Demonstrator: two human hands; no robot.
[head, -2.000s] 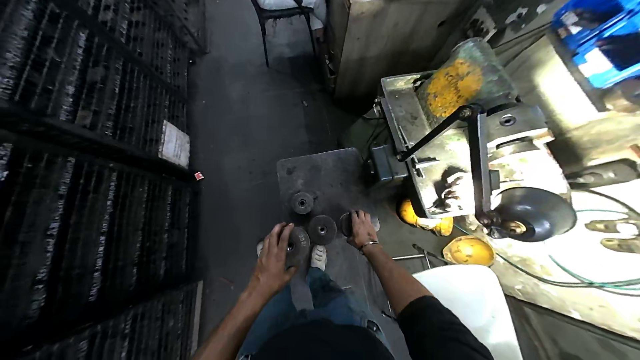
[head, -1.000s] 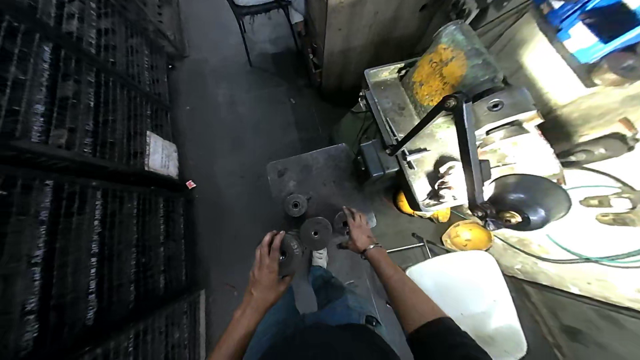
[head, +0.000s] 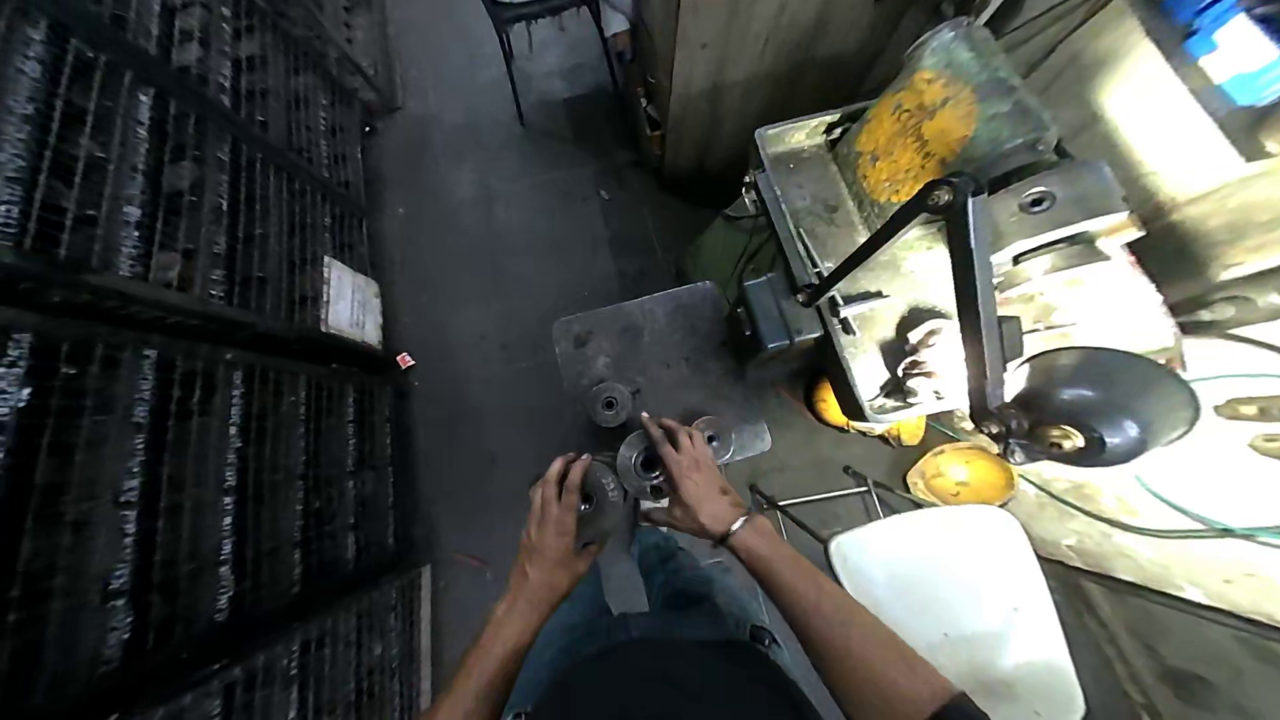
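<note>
My left hand [head: 555, 520] rests on a dark round metal disc [head: 603, 500] with a centre hole, its fingers curled over the left edge. My right hand [head: 690, 480] lies with fingertips on a second holed disc [head: 640, 462], just right of the first. A smaller hubbed disc [head: 609, 403] sits farther forward on a grey metal plate [head: 650, 335]. Another disc [head: 713, 436] is beyond my right hand, near the plate's right corner. Whether either hand grips its disc firmly is not certain; the undersides are hidden.
Dark racks [head: 180, 380] line the left side. On the right stands a machine with a grimy metal tray [head: 800, 150], a jointed lamp [head: 1100, 405] and a clear container of yellow material [head: 915, 135]. A white chair seat [head: 955, 600] and yellow bowl [head: 962, 474] are nearer me.
My right hand has moved left from the rightmost disc onto the middle disc. My left hand remains at the left disc.
</note>
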